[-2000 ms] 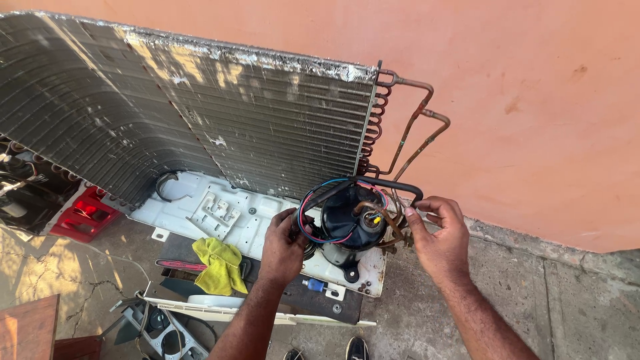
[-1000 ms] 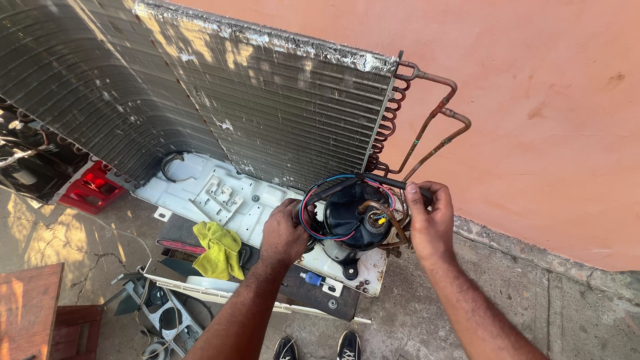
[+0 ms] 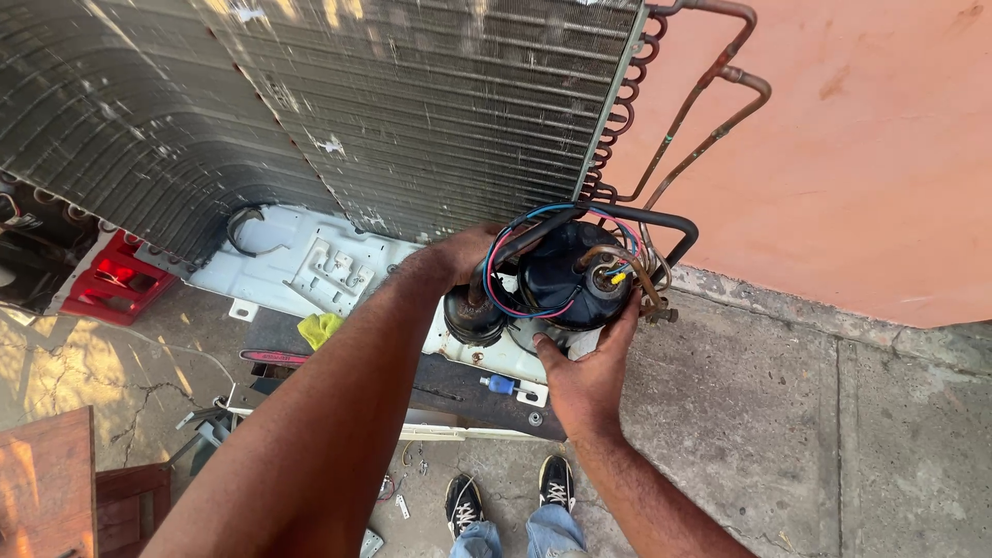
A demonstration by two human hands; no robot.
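Note:
A black compressor (image 3: 554, 283) of an air-conditioner outdoor unit stands on the white metal base pan (image 3: 457, 349), with blue and red wires looped over it and a yellow connector on top. My right hand (image 3: 593, 360) grips its lower right side, thumb toward me. My left hand (image 3: 473, 252) reaches behind the accumulator (image 3: 473, 319) at the compressor's left; its fingers are mostly hidden by the black insulated pipe. Copper pipes and a brass valve (image 3: 661, 314) hang at the compressor's right. The finned condenser coil (image 3: 434, 101) rises behind.
Bent copper tubes (image 3: 717, 74) project from the coil before the pink wall. A blue-handled screwdriver (image 3: 498, 384) and a yellow-green cloth (image 3: 319, 329) lie near the pan. A red crate (image 3: 116, 279) stands left, and a wooden board (image 3: 46, 480) lies lower left.
My right hand has moved down from the pipe at the top right to the compressor's lower side. My left hand has moved behind the accumulator. The view has come closer.

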